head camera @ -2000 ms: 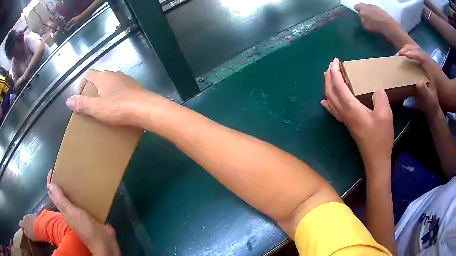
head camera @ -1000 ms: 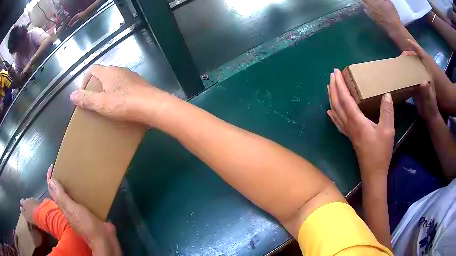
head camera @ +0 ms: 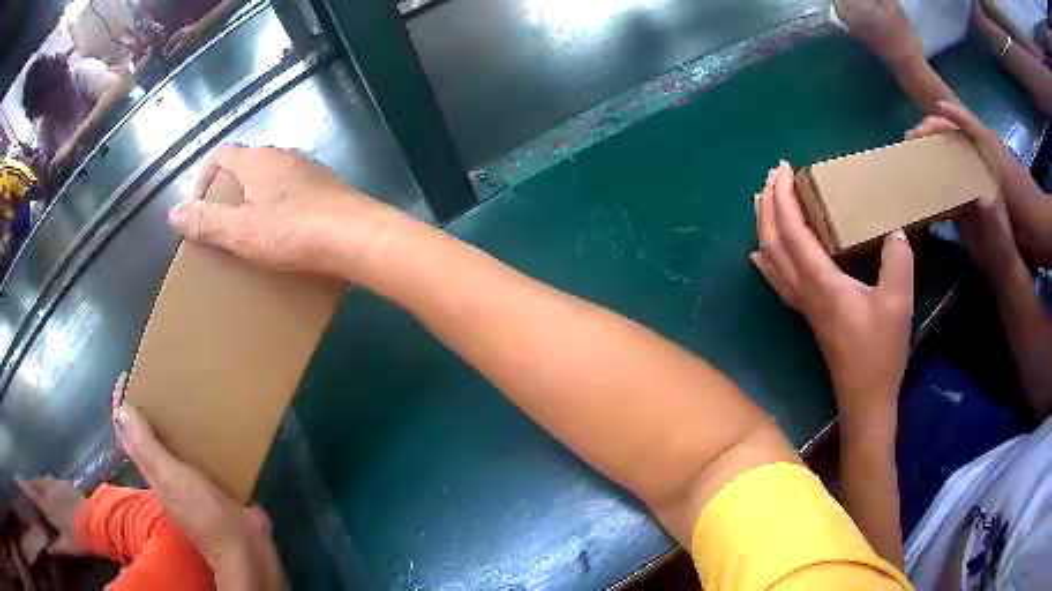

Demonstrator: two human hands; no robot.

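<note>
A plain brown cardboard box (head camera: 231,346) with its lid face up is held tilted at the left of the view. My right hand (head camera: 271,214) reaches across from the yellow sleeve and grips the box's upper end, thumb on the near face. My left hand (head camera: 190,496) holds the lower left edge of the box from below. The box looks closed. Its contents and underside are hidden.
Beside me at the right, a person's hands hold another closed brown box (head camera: 900,191). A green worktop (head camera: 554,277) lies below. A green post (head camera: 398,104) stands behind it, by a shiny metal surface (head camera: 554,69). An orange sleeve (head camera: 133,537) shows at lower left.
The held box and my hands stay almost the same, shifted slightly right in view. The neighbour's box has turned a little. The hand by the orange sleeve has opened outward.
</note>
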